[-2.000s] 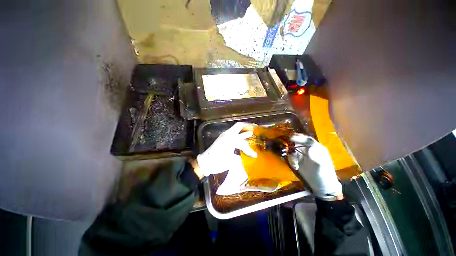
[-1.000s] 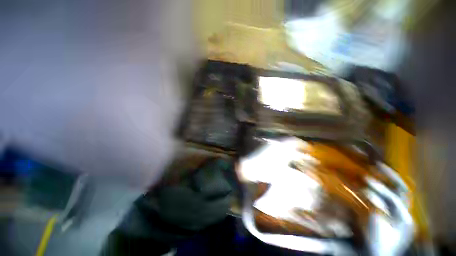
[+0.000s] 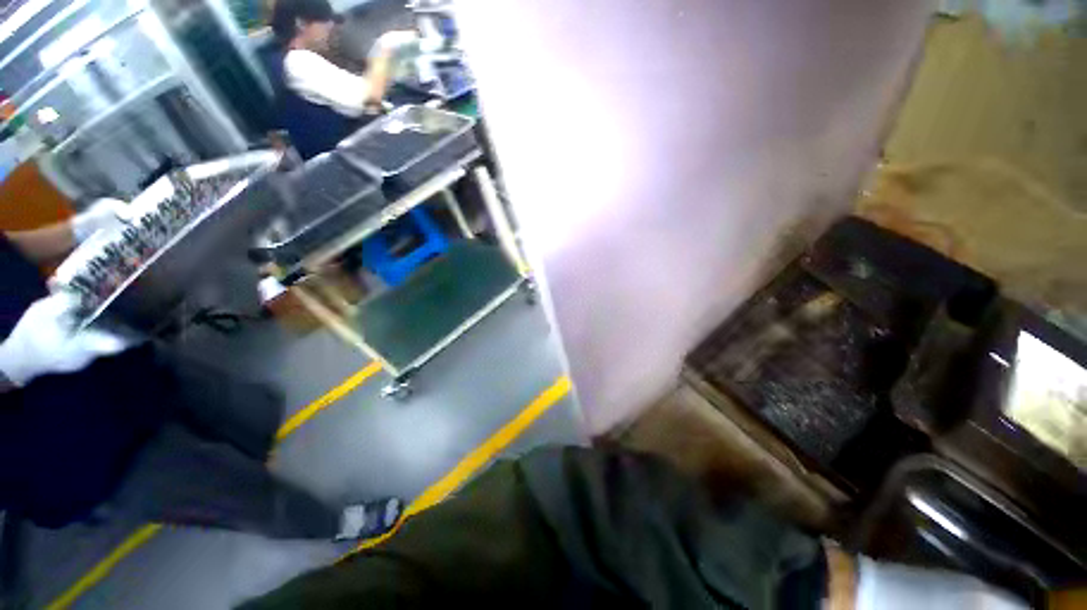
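Observation:
The view is turned to the left. My left hand [image 3: 936,587], in a white glove, shows only in part at the bottom right; its fingers are cut off or hidden, so its hold cannot be told. A sliver of orange sheet [image 3: 1068,598] shows in the bottom right corner. The corner of the stainless tray [image 3: 924,473] lies above my left hand. The solder pot [image 3: 1051,387], with a bright top, is cut by the right edge. My right hand is out of the picture.
The black dross tray [image 3: 811,369] sits left of the pot. A grey booth wall [image 3: 668,179] stands beside it. Beyond, a walking person [image 3: 107,429] carries a tray of small parts [image 3: 167,221]. Another person [image 3: 316,78] is behind a trolley [image 3: 435,310] with bins.
The view has swung left, bringing the aisle, trolley and two people into sight. The pot and trays have shifted right in the picture, and my right hand has left it.

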